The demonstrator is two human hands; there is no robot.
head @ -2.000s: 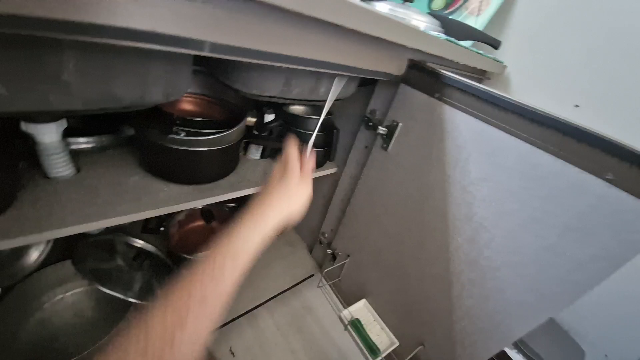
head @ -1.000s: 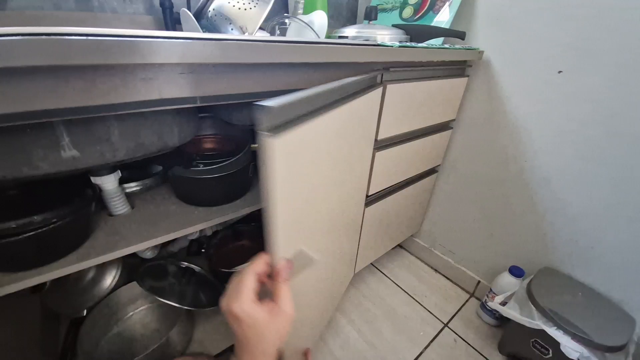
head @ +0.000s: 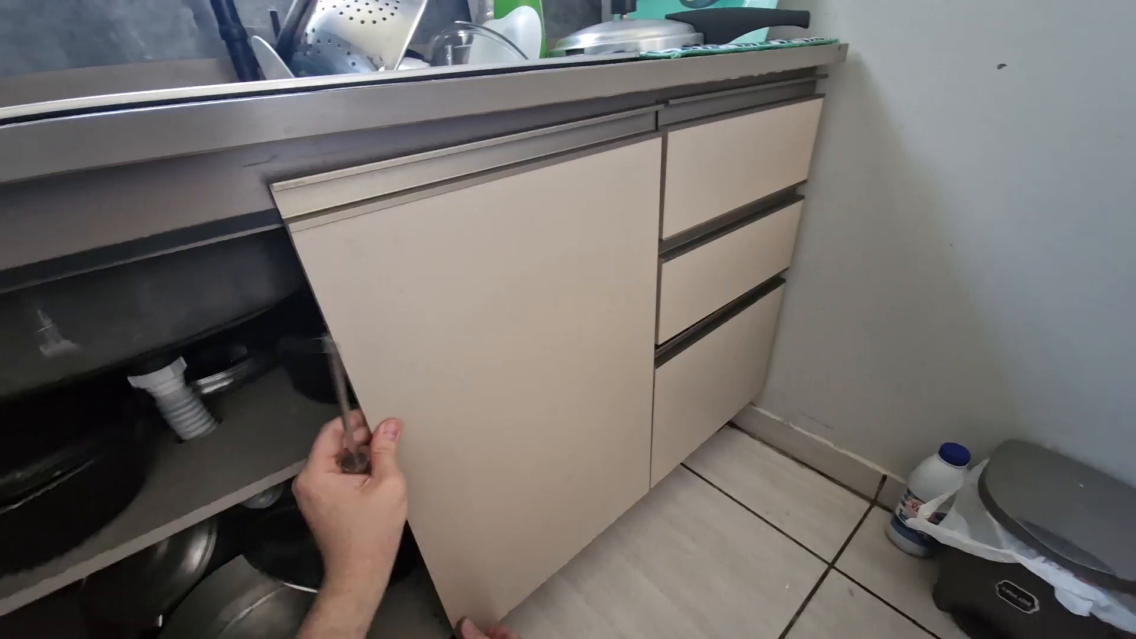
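My left hand [head: 351,497] is closed around a thin, long tool [head: 340,382], whose narrow shaft points upward; its exact kind cannot be told. The thumb lies at the free edge of a beige cabinet door [head: 497,355], which stands partly open. Only some fingertips of my right hand [head: 484,630] show, by the door's bottom corner; the rest is out of view. Left of the door, a white corrugated drain pipe [head: 185,404] and dark pots [head: 62,479] stand on the cabinet shelf [head: 231,461].
Metal pans [head: 240,603] lie below the shelf. Beige drawers [head: 732,257] adjoin the door. Above, the countertop [head: 444,98] holds a metal colander [head: 355,35] and a pot lid [head: 630,35]. A white bottle [head: 927,497] and a lidded bin [head: 1065,515] stand by the wall.
The door was wide open two seconds ago and has swung toward the cabinet. My left hand has come from inside the cabinet to the door's free edge. The view has shifted strongly.
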